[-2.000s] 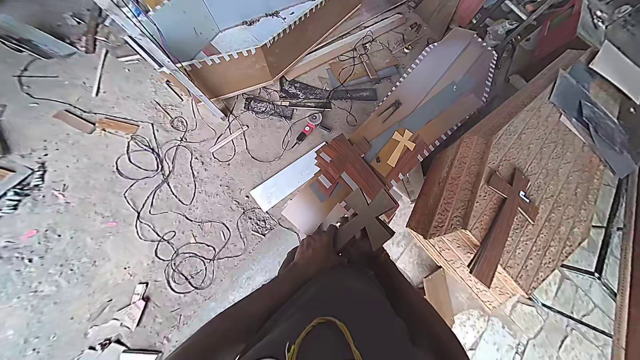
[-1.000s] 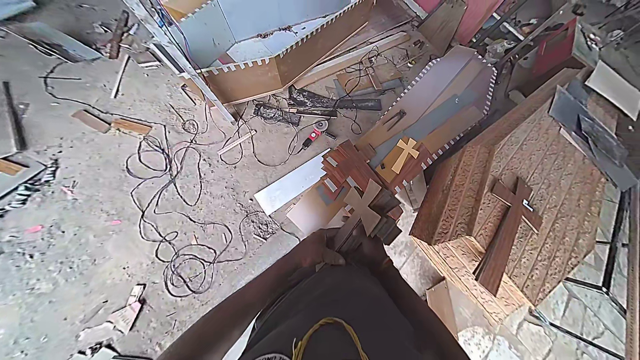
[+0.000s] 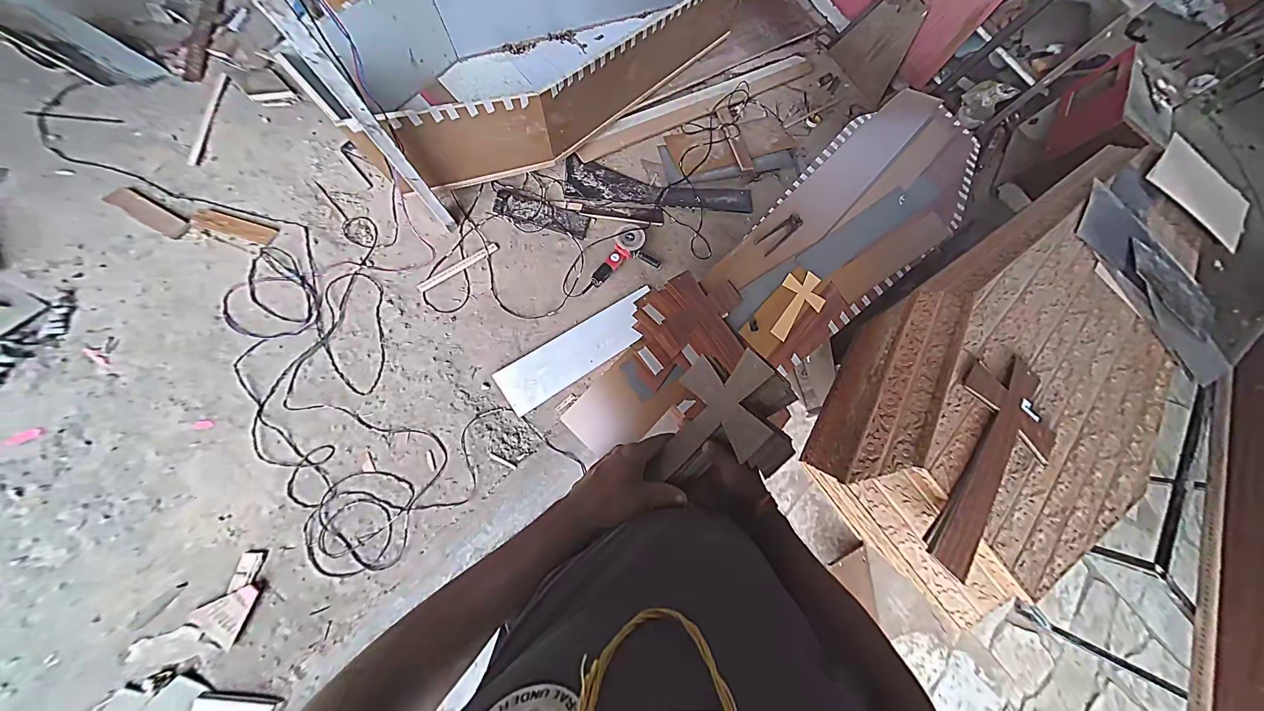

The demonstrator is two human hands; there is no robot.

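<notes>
A stack of brown wooden crosses (image 3: 729, 411) is close to my body at the lower middle. My left hand (image 3: 630, 480) grips its lower left end, and my right hand (image 3: 726, 480) holds it from below, partly hidden by the crosses. Just beyond lie dark reddish-brown wooden pieces (image 3: 691, 314) in a pile. A small light wooden cross (image 3: 800, 304) rests on a board to the right of that pile. Farther right, a large dark wooden cross (image 3: 990, 464) lies on a carved wooden coffin lid (image 3: 1076, 395).
A red angle grinder (image 3: 619, 255) sits on the dusty floor near a white board (image 3: 573, 351). Black cable (image 3: 296, 464) lies in loops at left. An open wooden coffin shell (image 3: 474, 143) stands at the back; a long panel with a scalloped white edge (image 3: 889, 168) carries pincers (image 3: 778, 231).
Both hands have stayed on the crosses near my body, with the top cross turned a little. The surrounding things have not plainly moved.
</notes>
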